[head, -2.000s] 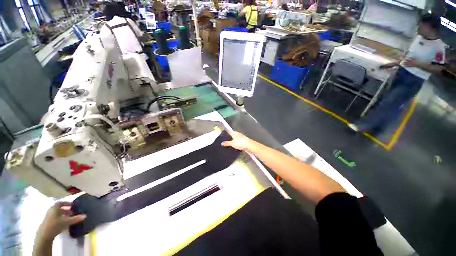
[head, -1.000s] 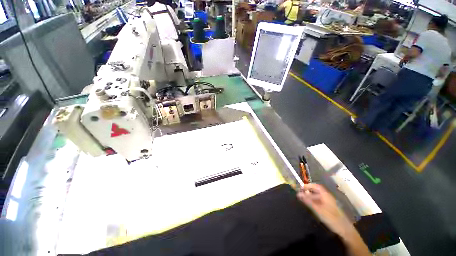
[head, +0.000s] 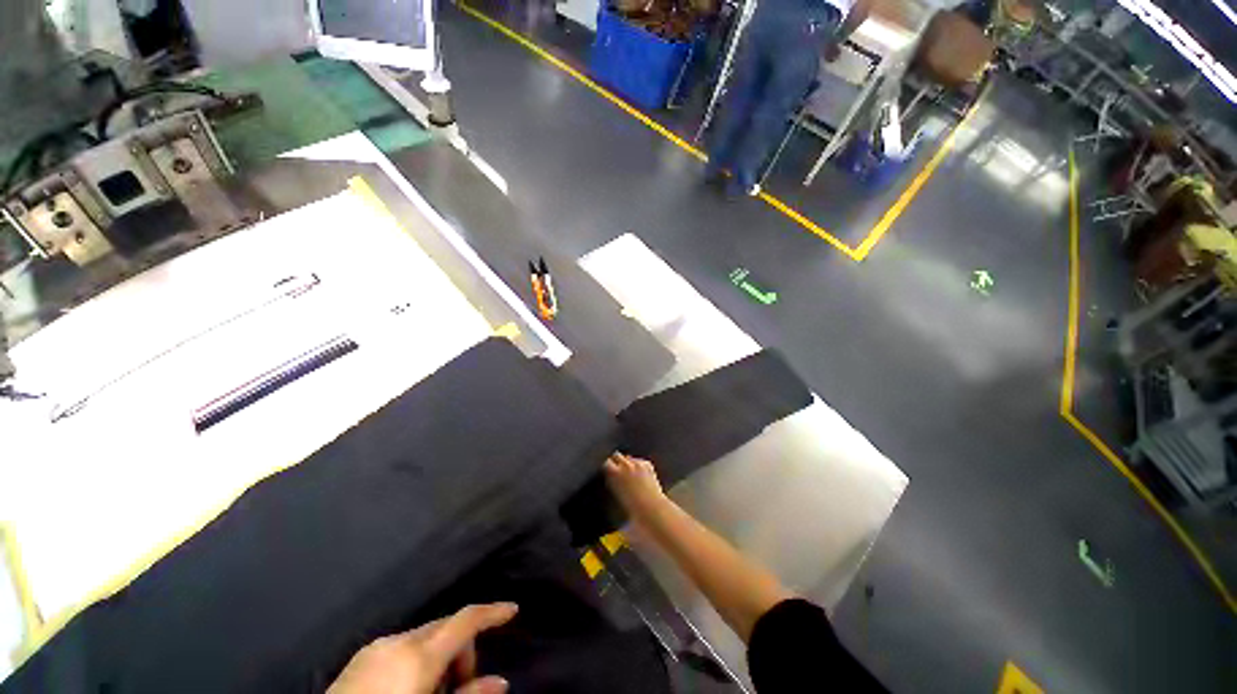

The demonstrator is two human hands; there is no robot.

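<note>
A dark strip lies across the white side board at the right. My right hand has its fingers closed on the near end of this strip, beside the stack's edge. The stack of black panels covers the near edge of the white template. The template has a dark slot, a thin curved outline and yellow tape at its edges. My left hand is cut off by the bottom edge, over black material, fingers apart and empty.
Orange and black snips or pens lie on the grey table beside the template. The white side board juts out at right. Clamp blocks and hoses stand behind the template. The control screen is cut off above. A person stands beyond.
The view has swung right and down. The panel held on the template two seconds ago is off it. My right hand has moved from the template's corner to the dark strip; my left hand has come into view.
</note>
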